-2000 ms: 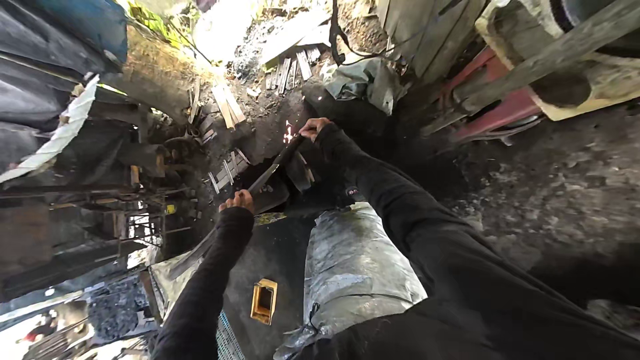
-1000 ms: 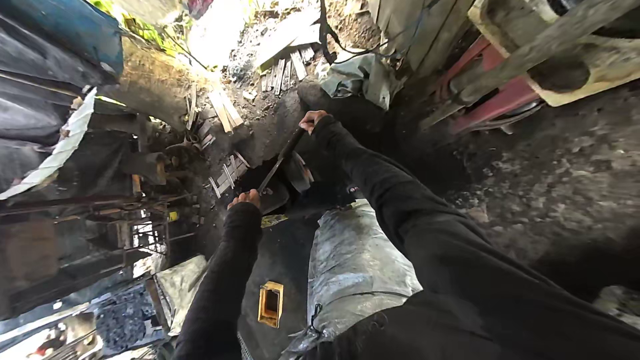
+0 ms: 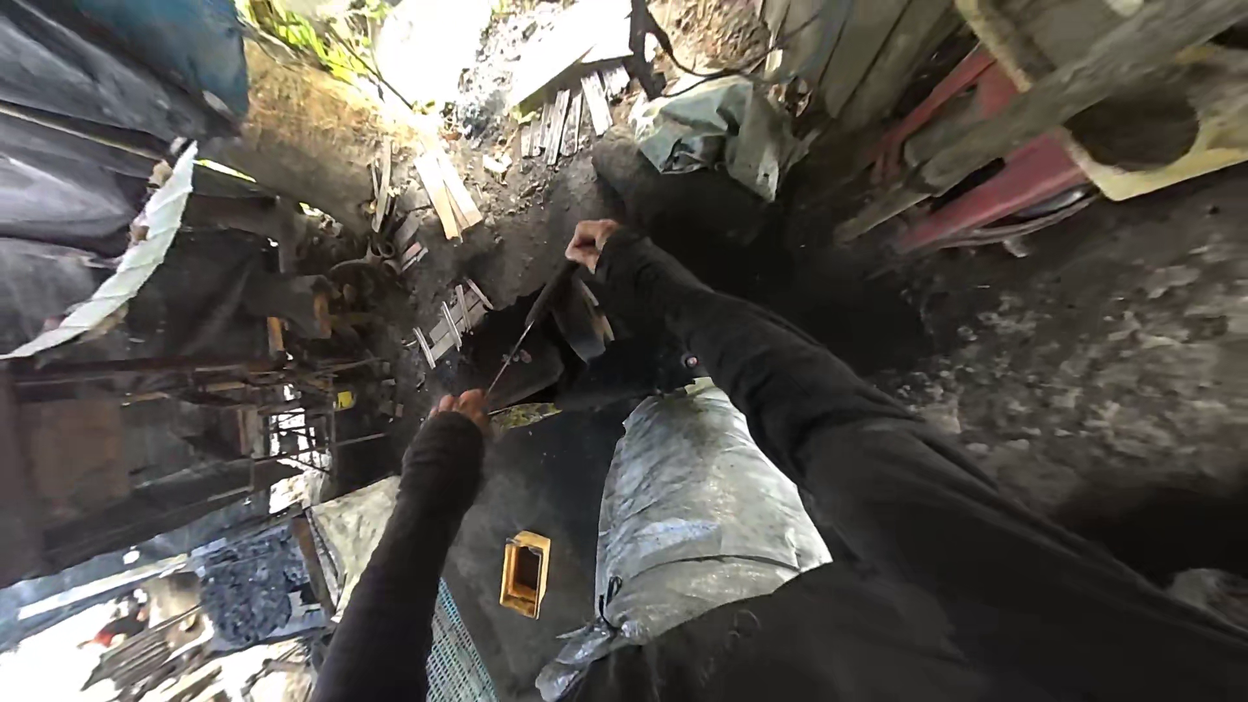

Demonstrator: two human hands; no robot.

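Note:
My right hand (image 3: 591, 242) is closed around the upper end of a long dark blade-like piece (image 3: 531, 320), which slants down to the left. Its lower end meets my left hand (image 3: 466, 405), whose fingers are curled at that end. Both sleeves are black. Just below and right of the piece stands a dark, rounded flat object (image 3: 581, 324), its kind unclear in the shadow. A grey plastic sheet (image 3: 697, 497) tied with cord covers my lap.
A yellow open box (image 3: 525, 573) lies on the ground at lower centre. Wooden strips (image 3: 448, 195) and a small slatted wood piece (image 3: 453, 324) lie ahead. A crumpled green-grey tarp (image 3: 717, 132) is at upper right, near a red plastic chair (image 3: 1014, 185). Dark sheeting hangs at left.
The bright sparks seen near my right hand two seconds ago do not show now. Both hands stay at the two ends of the long piece.

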